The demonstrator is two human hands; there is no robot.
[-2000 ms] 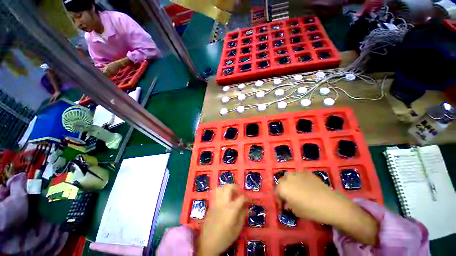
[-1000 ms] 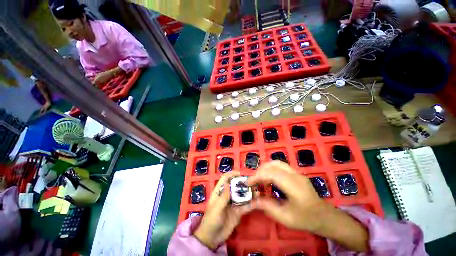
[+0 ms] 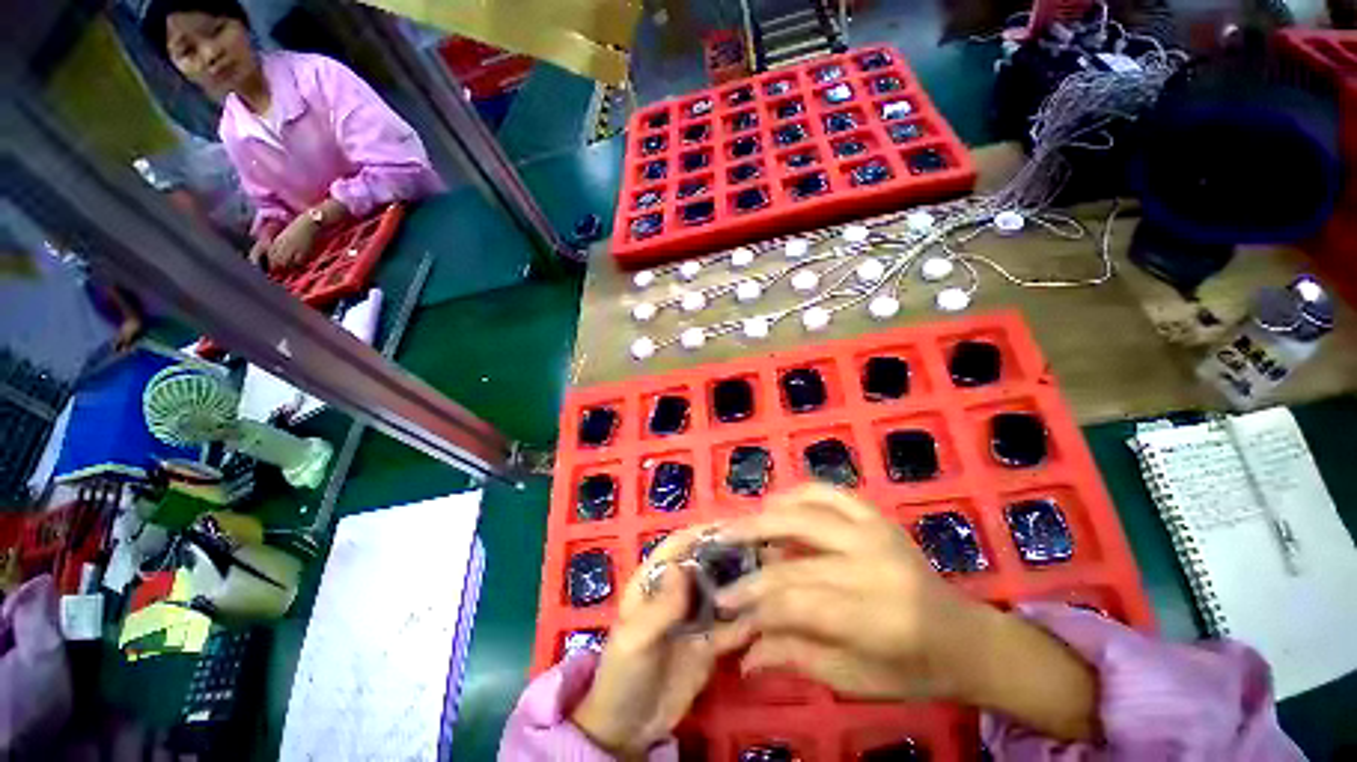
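A dark watch head (image 3: 720,563) is between my two hands, above the near red compartment tray (image 3: 1109,514). My left hand (image 3: 643,655) grips it from the left, with fingertips around its edge. My right hand (image 3: 841,603) touches it from the right, fingers bent over it and slightly blurred. Its face is partly hidden by my fingers. The tray's pockets hold dark watch heads, such as one at the upper right (image 3: 1019,439). My hands hide several middle pockets.
Rows of white charging discs (image 3: 816,317) lie beyond the tray, with a second red tray (image 3: 953,176) behind. A spiral notebook (image 3: 1243,521) and bottle (image 3: 1265,354) are right. A paper stack (image 3: 384,625), metal post (image 3: 298,350) and green fan (image 3: 191,405) are left. A person in pink sits upper left.
Two seconds ago my hands were down at the tray pockets. They then came together with a watch head showing a pale side; now a dark side shows. The person at upper left has raised their head.
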